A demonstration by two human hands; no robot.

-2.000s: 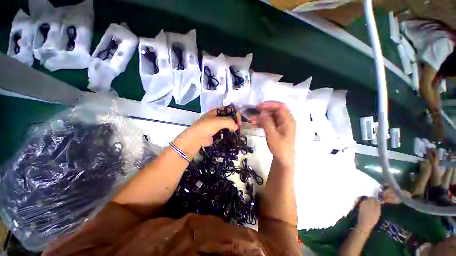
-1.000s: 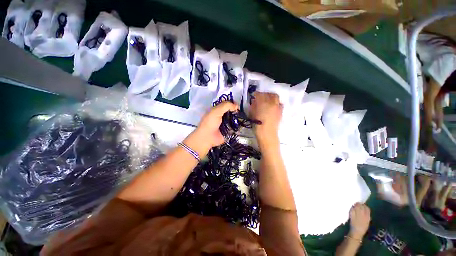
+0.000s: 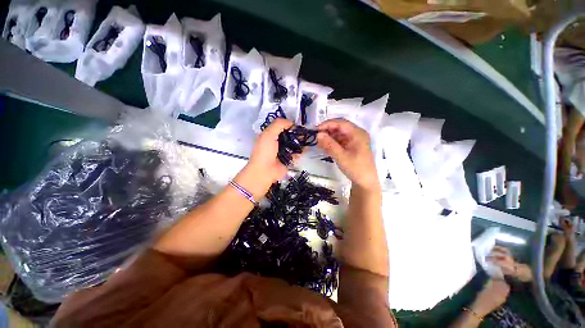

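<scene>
My left hand (image 3: 271, 150) holds a bunch of coiled black cables (image 3: 292, 145) above the belt's near rail. My right hand (image 3: 349, 148) is beside it, its fingertips pinching a black cable at the bunch's right side. A tangled pile of black cables (image 3: 282, 224) lies below my hands, between my forearms. White-wrapped trays (image 3: 241, 84) stand in a row on the green belt; those to the left and just beyond my hands have a black cable in the recess. The recesses of the trays to the right are mostly hidden by wrap.
A large clear bag of dark cables (image 3: 83, 211) lies at left. A fan of white sheets (image 3: 423, 256) lies right of the pile. A pale curved tube (image 3: 547, 160) crosses the right side. Small white boxes (image 3: 492, 184) stand further right. Another person's hands (image 3: 503, 275) are at lower right.
The wrapped trays have shifted left. The tray beyond my hands, where my right hand reached, shows a cable. My right hand has come back to the bunch and pinches a cable.
</scene>
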